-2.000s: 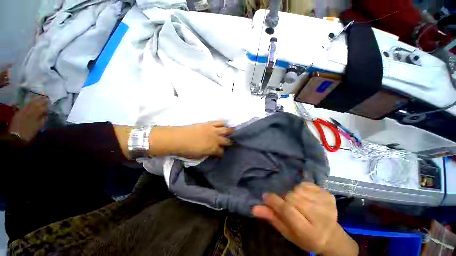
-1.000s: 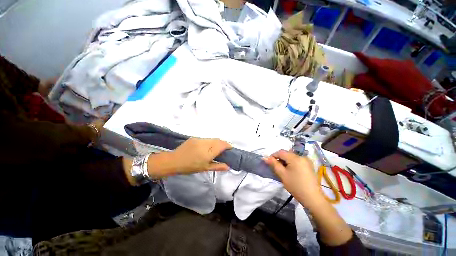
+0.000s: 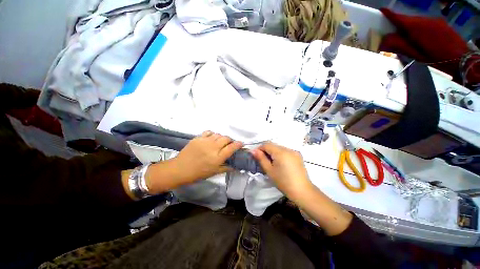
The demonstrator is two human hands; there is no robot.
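The dark grey waistband [image 3: 158, 135] lies flattened along the table's front edge, its left end free. My left hand [image 3: 208, 154] grips it near the middle. My right hand [image 3: 281, 167] pinches its right end, and a short bunched stretch shows between the hands. The pale garment body [image 3: 221, 89] spreads over the table behind the band, and white parts hang below it over my lap. Whether a cord or threader is inside the band cannot be seen.
Scissors with orange-yellow and red handles [image 3: 351, 171] lie right of my right hand, beside thin pens [image 3: 388, 167] and a clear thread tangle [image 3: 429, 202]. The white sewing machine [image 3: 363, 73] stands behind. A pale garment pile [image 3: 100, 68] is at the left.
The waistband, earlier an open ring and then flattened, is now more bunched between my hands. My right hand has moved left, closer to my left hand.
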